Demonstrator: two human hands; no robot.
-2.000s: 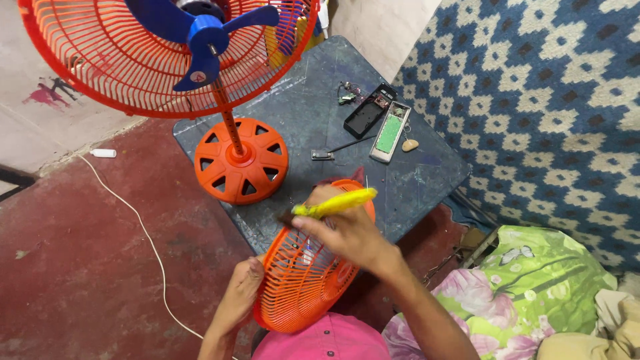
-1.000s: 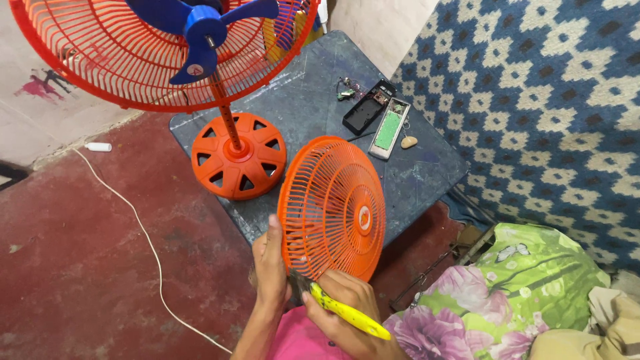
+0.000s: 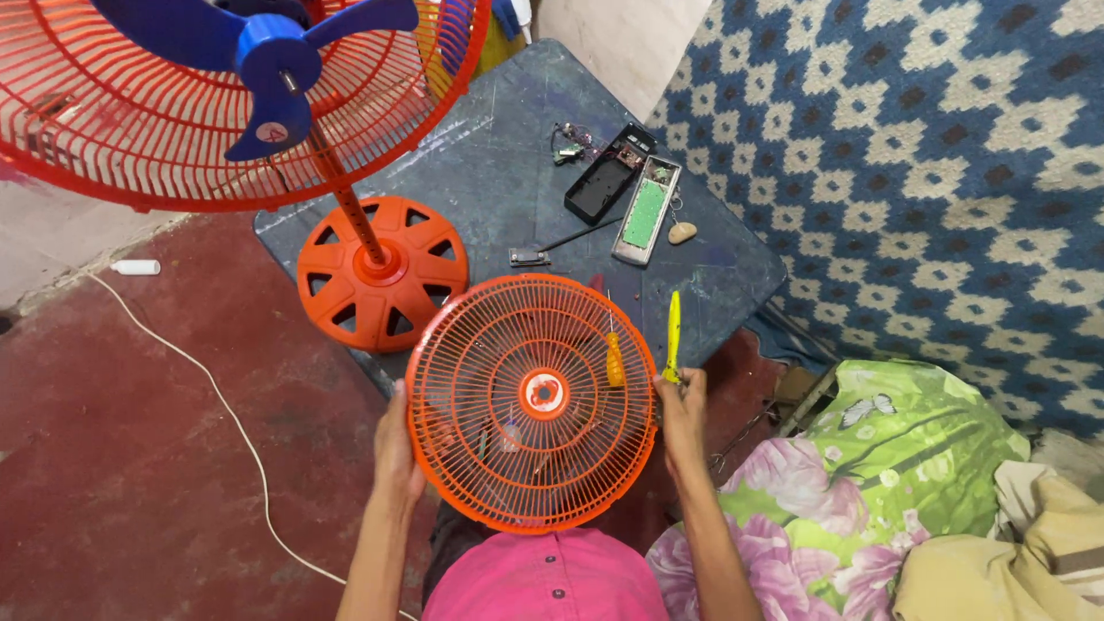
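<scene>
An orange plastic front grille of a fan lies between my hands, its centre disc facing up, over the table's near edge and my lap. My left hand grips its left rim. My right hand holds the right rim together with a yellow-handled brush, whose handle points away from me; its bristles are hidden. Through the grille's bars shows a screwdriver with an orange handle. Beyond stands the orange fan with its rear grille, blue blades and round base.
On the blue-grey table are an opened black case, a device with a green board, a small metal part and a keyring with a tan fob. A white cable crosses the red floor; floral fabric lies at right.
The grille has turned from tilted to facing up, centred before me. My right hand has moved from the grille's lower edge to its right rim, with the brush handle now pointing away.
</scene>
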